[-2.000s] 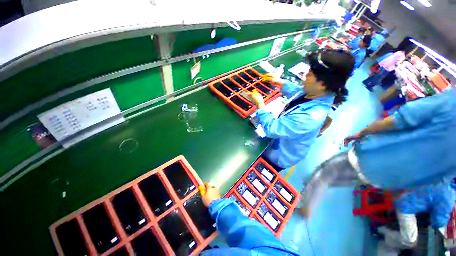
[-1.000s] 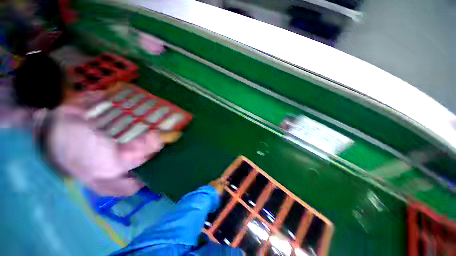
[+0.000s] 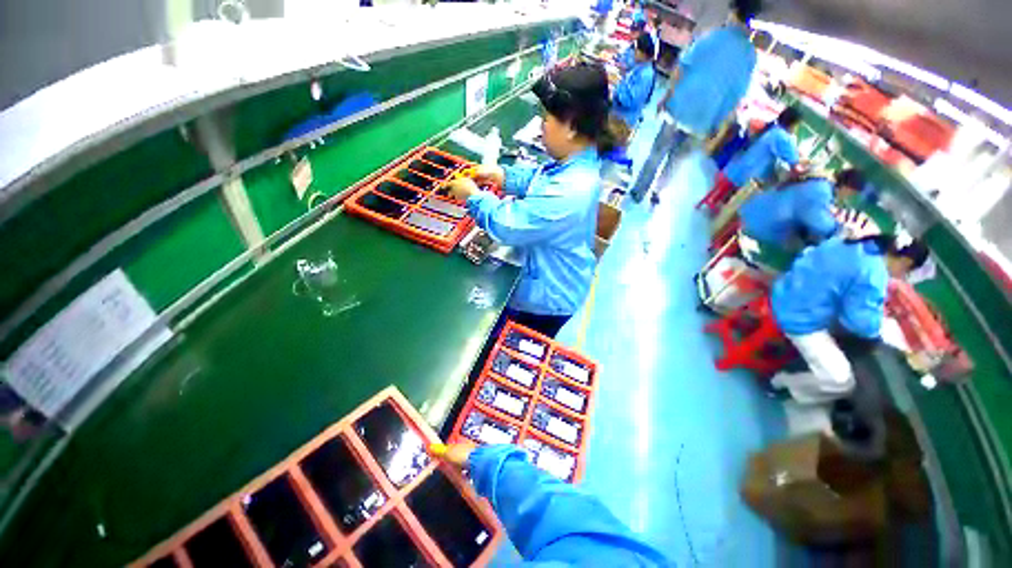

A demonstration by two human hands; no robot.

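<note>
A pale orange-pink phone tray point(image 3: 391, 408) lies at the bottom of the view, over the green bench. Its slots hold black glossy phones point(image 3: 333, 479) with small white marks. The tray's near side and far left part are cut off by the frame. My right hand point(image 3: 455, 453), in a blue sleeve with yellow finger covers, holds the tray's right rim near its far corner. My left hand is out of the picture.
A redder tray of phones point(image 3: 530, 391) sits beyond my hand at the bench's right edge. A worker in blue point(image 3: 560, 211) handles another tray point(image 3: 416, 200). Crinkled clear plastic point(image 3: 320, 272) lies on the green bench point(image 3: 255, 355). Seated workers point(image 3: 838, 283) are across the aisle.
The view swung left, where a left hand showed on the tray's left rim, then back right; my right hand shows again. The standing blue-clad person is now farther down the aisle.
</note>
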